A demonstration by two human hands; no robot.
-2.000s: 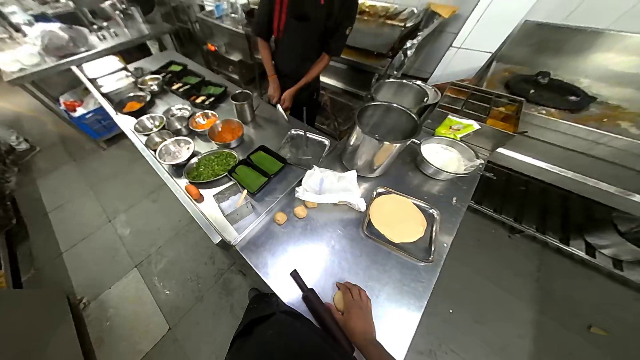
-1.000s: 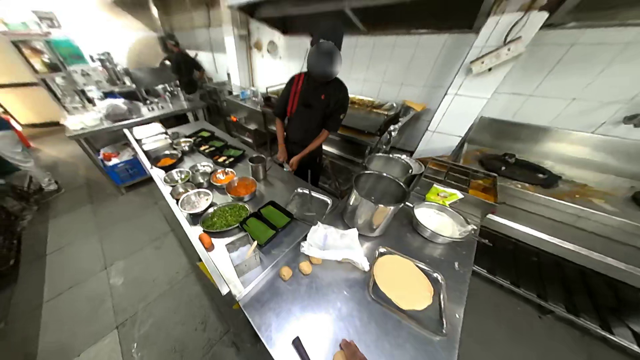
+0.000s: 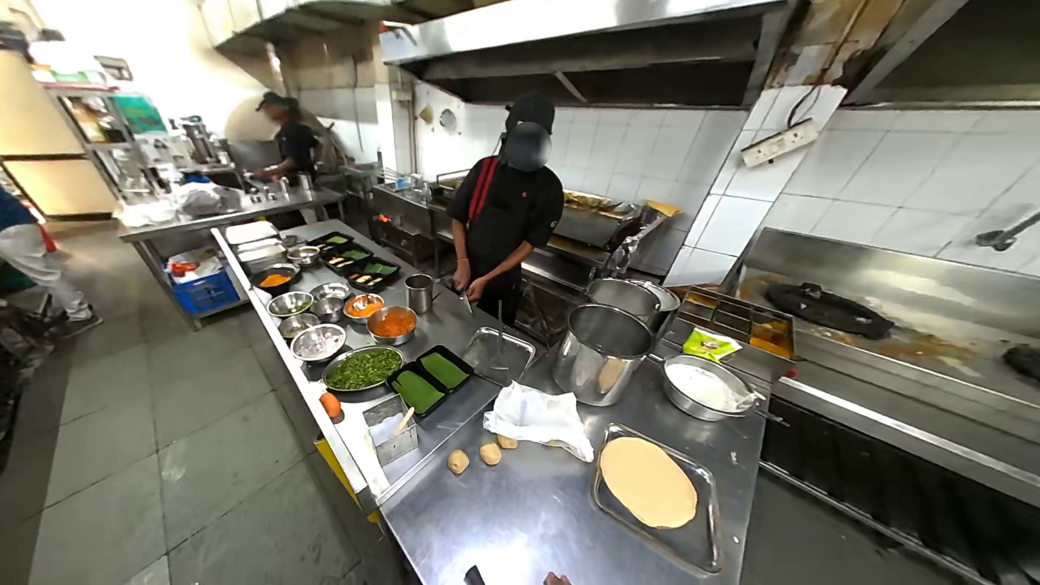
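Only the fingertips of my right hand (image 3: 556,578) show at the bottom edge; whether they hold anything is hidden. To their left, the dark end of a rolling pin (image 3: 474,575) pokes into view. My left hand is out of sight. Several dough balls (image 3: 458,461) sit farther up the steel table (image 3: 487,520), beside a white cloth (image 3: 539,416). A flat round of rolled dough (image 3: 648,483) lies in a rectangular steel tray (image 3: 713,536) at the right.
A tall steel pot (image 3: 601,353) and a pan of white flour-like powder (image 3: 705,387) stand behind the tray. On the left counter are chopped greens (image 3: 366,369), black trays with green leaf liners (image 3: 418,392) and several bowls. A person in black (image 3: 512,203) stands across the counter.
The view has tilted up strongly, so my right hand and the rolling pin have mostly dropped out of frame. Two seconds ago my right hand rested on a dough ball beside the pin.
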